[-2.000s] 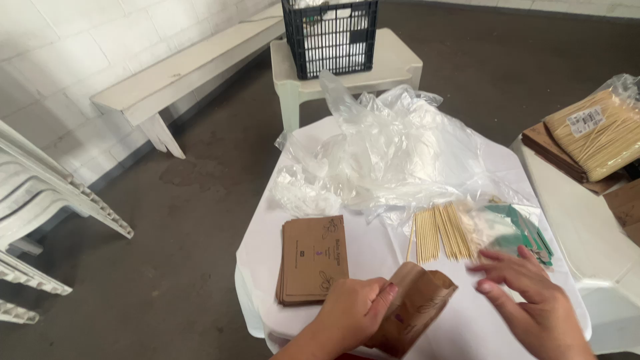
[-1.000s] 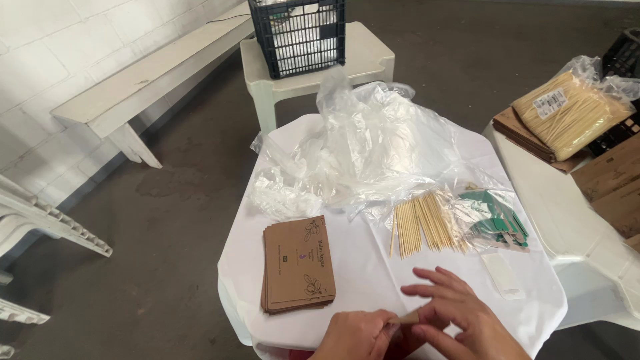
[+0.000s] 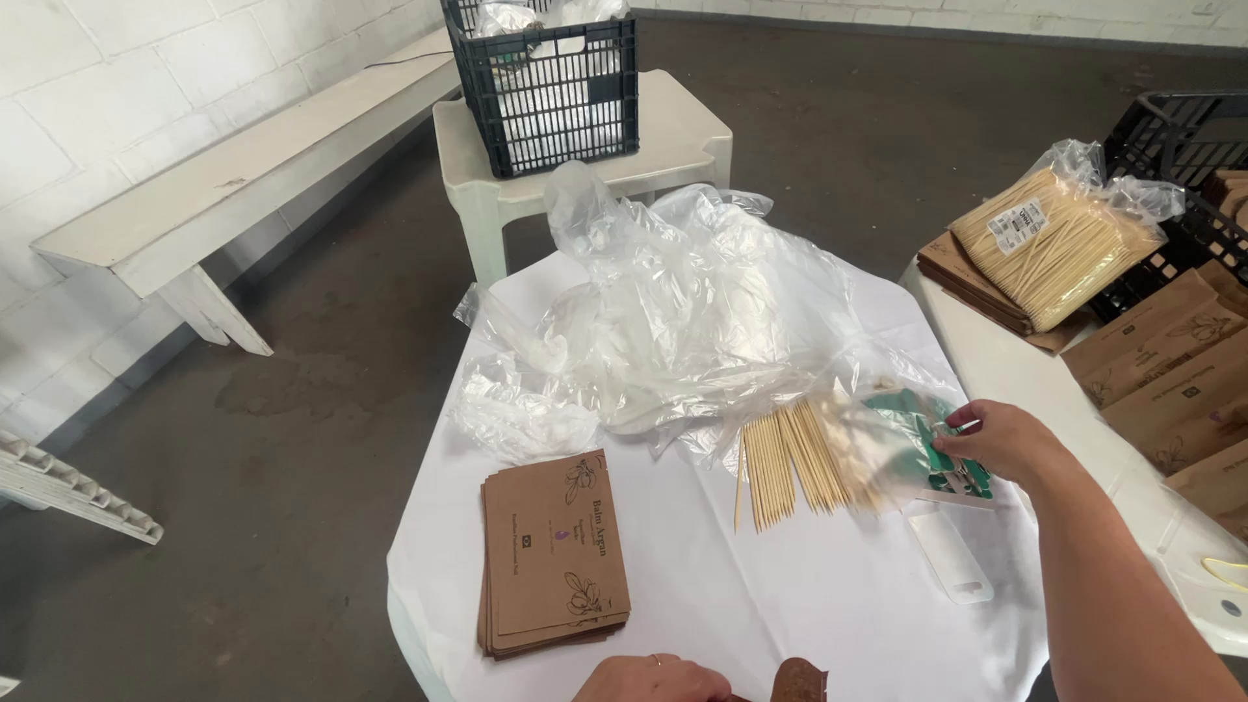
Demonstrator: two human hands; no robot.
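At the bottom edge, my left hand (image 3: 655, 679) is closed on a brown kraft paper packet (image 3: 799, 681), mostly cut off by the frame. My right hand (image 3: 994, 441) reaches to the right side of the table, fingertips at green items in a clear plastic bag (image 3: 912, 429); whether they grip one is unclear. Left of these, wooden skewers (image 3: 785, 463) lie side by side. A stack of printed kraft packets (image 3: 556, 551) lies at the left of the table, with crumpled clear plastic bags (image 3: 682, 302) behind it. A white plastic tag (image 3: 948, 556) lies below the bag of green items.
A black plastic crate (image 3: 565, 97) of bagged items stands on a white stool (image 3: 682, 127). At right, a white surface (image 3: 985, 361) holds a big bag of skewers (image 3: 1058, 244), kraft packets (image 3: 1160, 341) and another black crate (image 3: 1160, 127). A white bench (image 3: 244, 166) runs along the wall.
My right hand has moved from beside my left hand at the kraft packet to the green items at the right. My left hand stays low, still with the packet.
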